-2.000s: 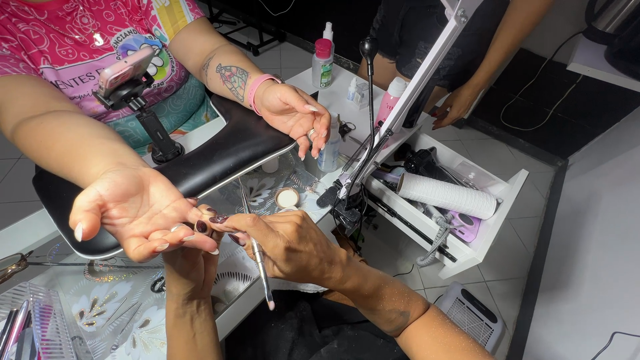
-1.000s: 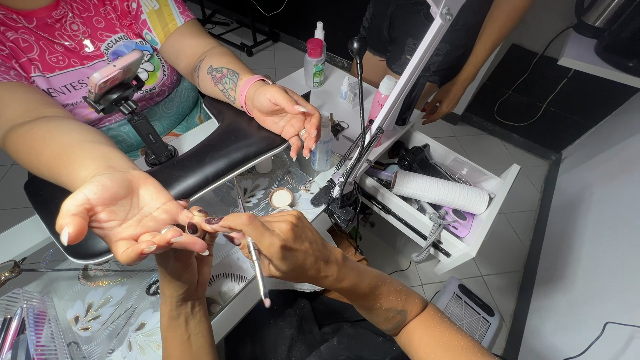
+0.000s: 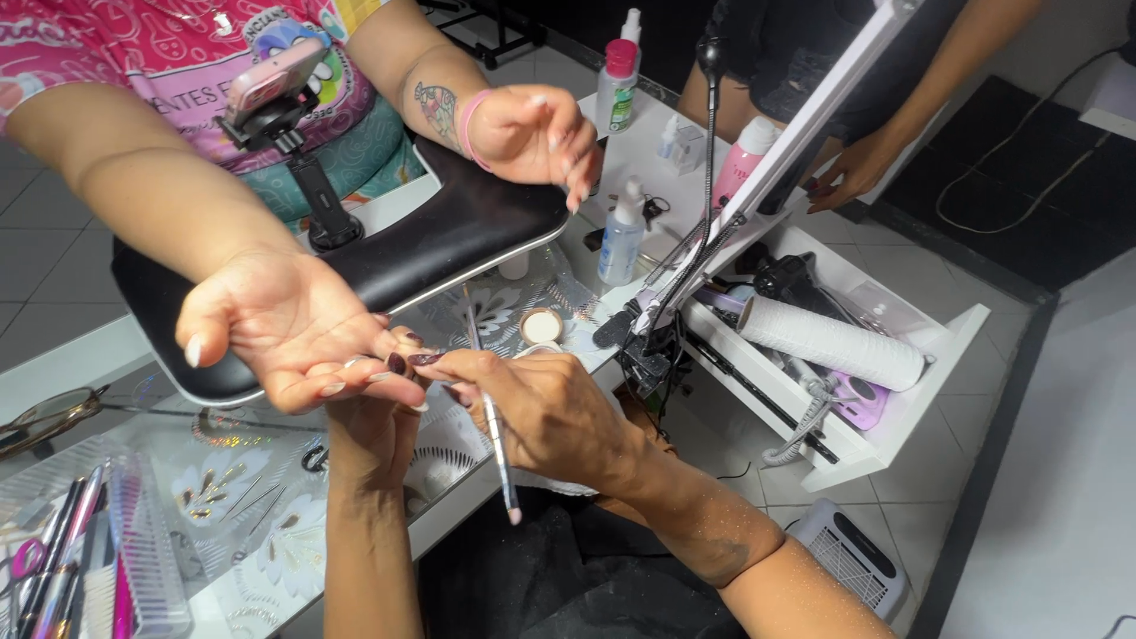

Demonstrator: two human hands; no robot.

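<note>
My right hand [image 3: 541, 413] is closed around a slim nail brush [image 3: 493, 430], which slants down to a pale tip. Its fingertips, with dark nails, meet the fingers of another person's upturned hand [image 3: 293, 319]. From below, my left hand [image 3: 377, 435] grips that person's fingers, partly hidden behind them. The person's forearm crosses a black padded armrest [image 3: 390, 275]; their other hand [image 3: 537, 133], with a pink wristband, is raised at its far end. A small open jar [image 3: 540, 327] with white contents lies beyond my right hand.
A phone holder [image 3: 319, 200] stands behind the armrest. Bottles, including a clear spray bottle [image 3: 621, 235], stand near the lamp arm [image 3: 781, 115]. An open drawer [image 3: 941, 373] at right holds a white roll [image 3: 830, 342]. A clear tray [image 3: 151, 541] of tools and eyeglasses [image 3: 53, 417] lie left.
The other person's far hand has lifted, its fingers curling more. My hands stay at the near hand's fingers, with the brush still held.
</note>
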